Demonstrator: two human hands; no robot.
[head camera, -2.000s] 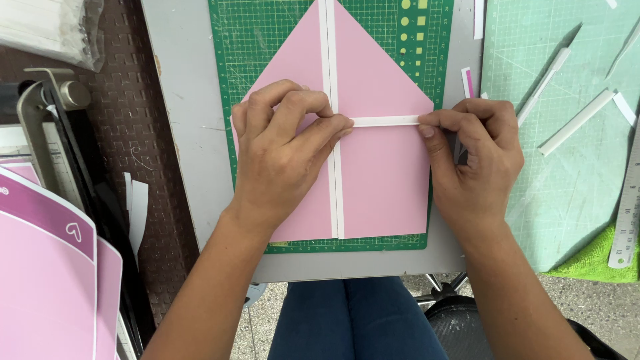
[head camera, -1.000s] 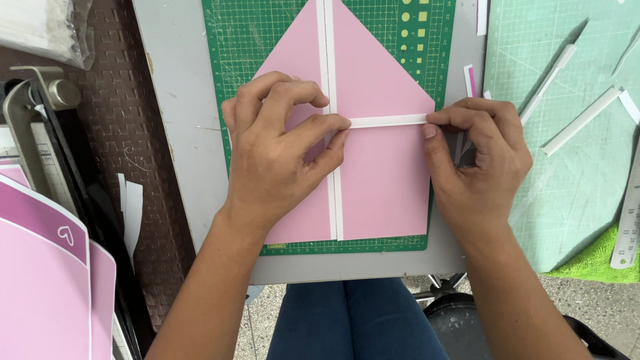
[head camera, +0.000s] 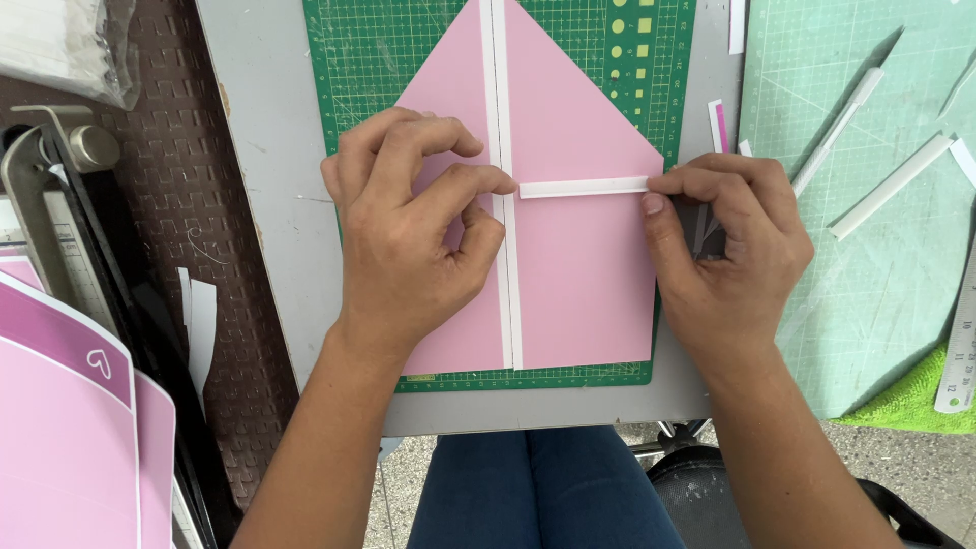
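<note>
Two pink card panels with slanted tops and white inner edges lie side by side on a green cutting mat. Across the right panel runs a narrow white strip, roughly level. My right hand pinches the strip's right end between thumb and forefinger at the panel's outer edge. My left hand is over the left panel, its forefinger tip beside the strip's left end near the white seam. That hand's thumb is bent below the forefinger and holds nothing.
A craft knife, a white strip and a steel ruler lie on the light green mat at right. A green cloth is under the ruler. At left are a paper trimmer, pink printed sheets and paper scraps.
My left thumb and forefinger have come away from the strip's left end, which now shows. My right hand stays at its right end.
</note>
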